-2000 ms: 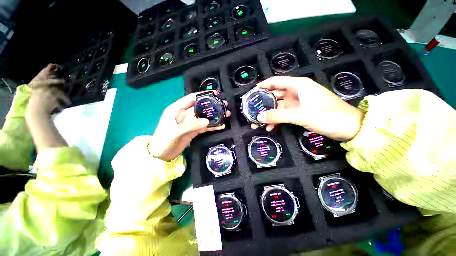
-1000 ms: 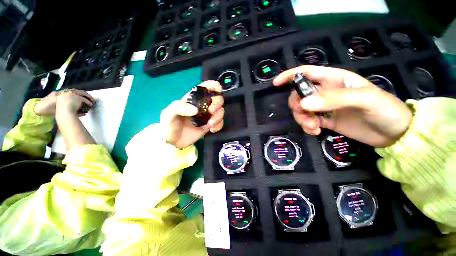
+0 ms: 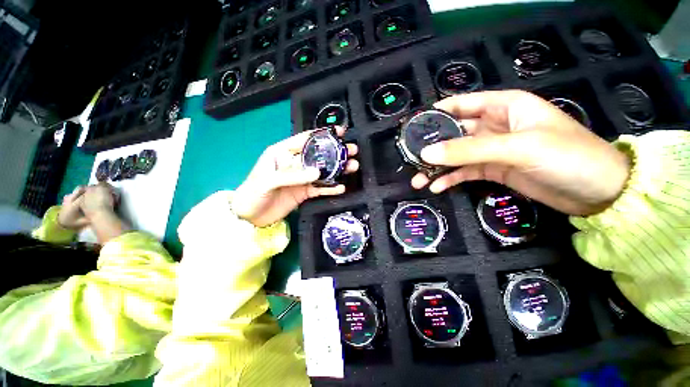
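My left hand (image 3: 276,178) holds a round strapless watch unit (image 3: 324,156) with small text lit on its screen, face up. My right hand (image 3: 533,147) holds another watch unit (image 3: 430,134), its face dark with faint text and my thumb on its lower edge. Both are held above the black foam tray (image 3: 382,266), over its second row. Watches sit in the tray's pockets around them, the nearer ones showing red and pink text, two behind showing a green block. A white paper slip (image 3: 322,326) lies at the tray's near left corner.
A second foam tray (image 3: 321,66) with watches lies behind, on the teal mat (image 3: 219,143). At the left, a coworker's hands (image 3: 97,205) rest by a white sheet (image 3: 163,175) with several watches on it. Another tray (image 3: 140,98) stands behind that sheet.
Both held watches, turned edge-on or tilted a second ago, now face up towards me. My right hand has shifted left. The coworker's hands have moved nearer, uncovering the watches on the sheet.
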